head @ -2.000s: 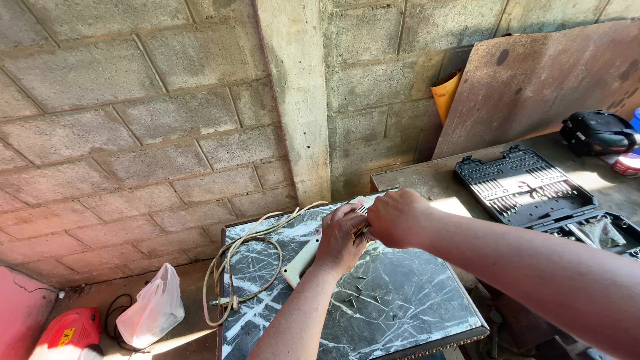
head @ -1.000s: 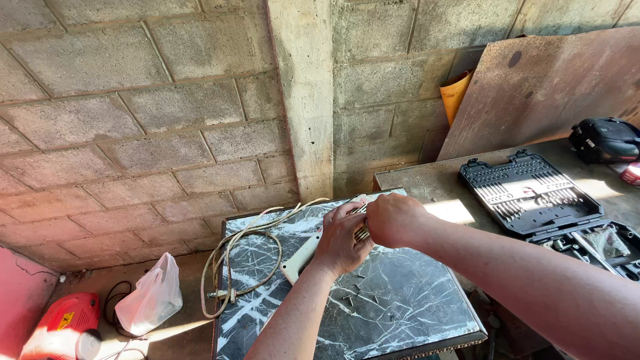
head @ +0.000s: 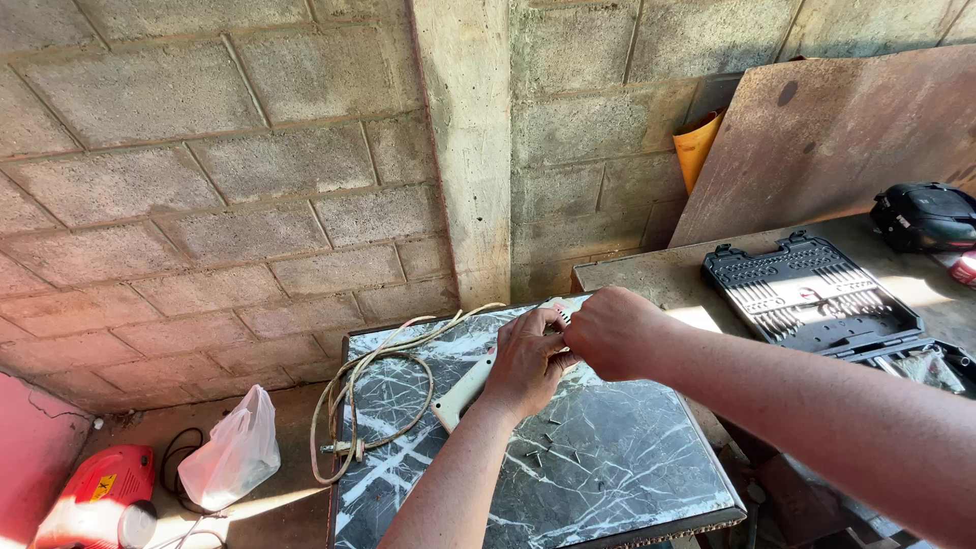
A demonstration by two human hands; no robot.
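Note:
My left hand [head: 530,362] rests on a pale plastic housing [head: 463,390] that lies on the marble-patterned tabletop [head: 633,473]. Against its fingertips is my right hand [head: 619,333], closed into a fist with the knuckles up; what it grips is hidden. A slotted part of the housing shows just above the fingers. Several small screws [head: 537,457] lie loose on the tabletop, below and right of my left hand. A beige power cord [head: 352,381] with a plug is coiled at the tabletop's left side.
On the workbench at right sits an open black bit-set case [head: 812,293], with a black case-like object [head: 924,217] behind it. A rusty metal sheet [head: 831,145] leans on the block wall. A white plastic bag [head: 232,454] and a red machine [head: 99,496] stand on the floor at left.

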